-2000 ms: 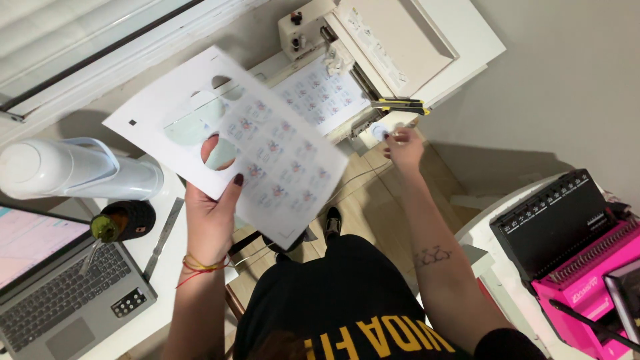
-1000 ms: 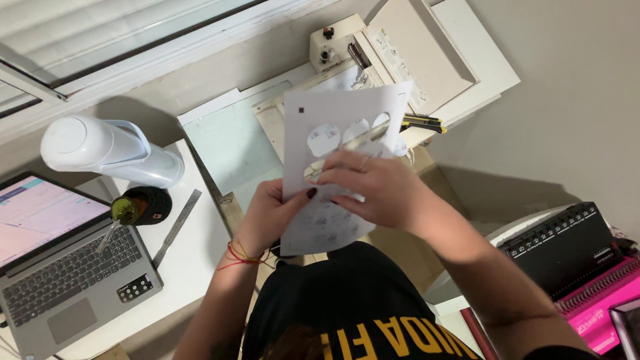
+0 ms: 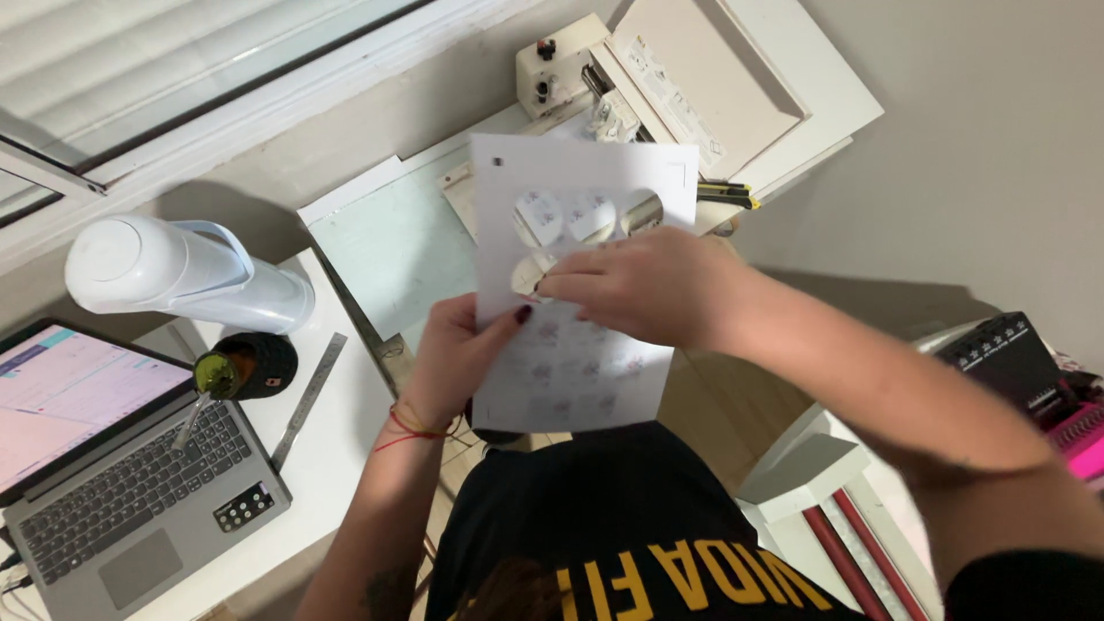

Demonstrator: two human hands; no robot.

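Observation:
In the head view a white printed sheet (image 3: 580,388), with several round holes near its upper half and small printed pictures lower down, is held upright in front of my body. My left hand (image 3: 461,349) grips its left edge, thumb on the front face. Over the middle of the sheet lies my right hand (image 3: 647,285), its fingertips at the rim of a round opening; whether it pinches a piece of the paper is hidden. Behind the sheet stands a cream cutting machine (image 3: 565,65) with its lid raised. Yellow-and-black utility knives (image 3: 729,195) rest beside it.
On the left are a white thermos (image 3: 207,274), an open laptop (image 3: 142,483), a dark cup with a metal straw (image 3: 259,366) and a steel ruler (image 3: 312,397). A pale cutting mat (image 3: 388,250) lies behind. At the right are a pink-and-black binding machine (image 3: 1000,354) and red bars.
My right hand has moved from beside the cutting machine to the sheet. My left hand has kept hold of the sheet, which is more upright now. Another round opening now shows at the sheet's middle left.

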